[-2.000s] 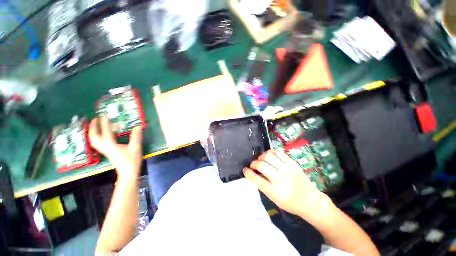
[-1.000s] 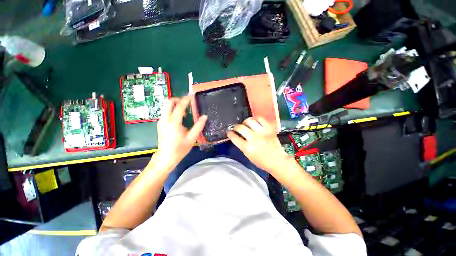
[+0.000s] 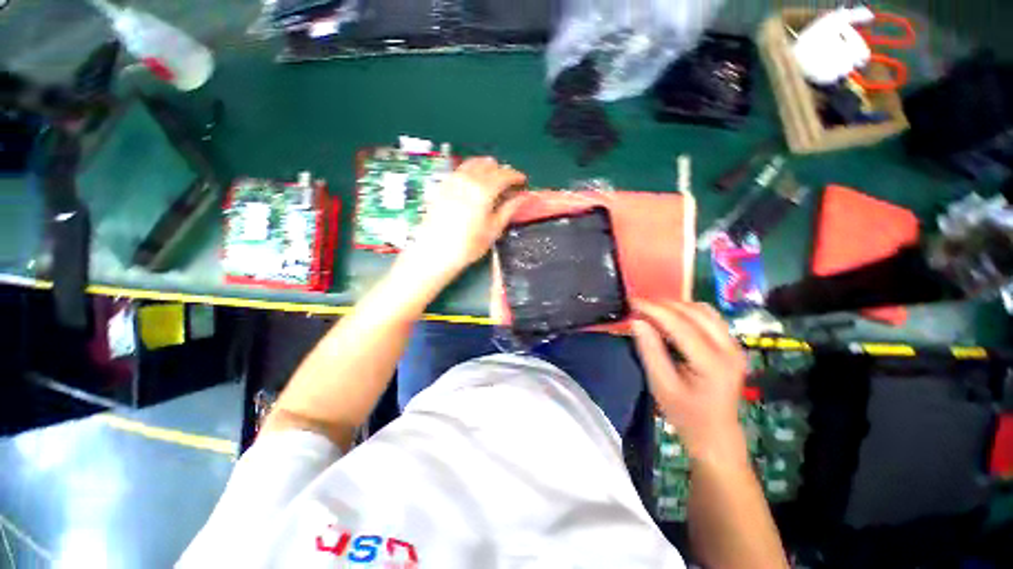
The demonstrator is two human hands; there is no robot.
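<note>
A black housing lies on the red work mat, its shallow inside facing up. My left hand is at the mat's upper left corner, above and left of the housing; its fingertips are bent over and what they touch is hard to tell. My right hand is at the housing's lower right corner, fingers apart, with fingertips close to the corner. A circuit board in a red holder lies just left of my left hand, partly covered by it. More boards in red holders sit further left.
A white bottle lies at the far left. Small black parts and a clear plastic bag are behind the mat. A wooden box with orange-handled scissors is back right. Tools and a blue-and-pink item are right of the mat.
The view has shifted, so the bench things appear further right. My left hand has moved from the housing's left side to the mat's upper left corner. My right hand has moved to the housing's lower right corner.
</note>
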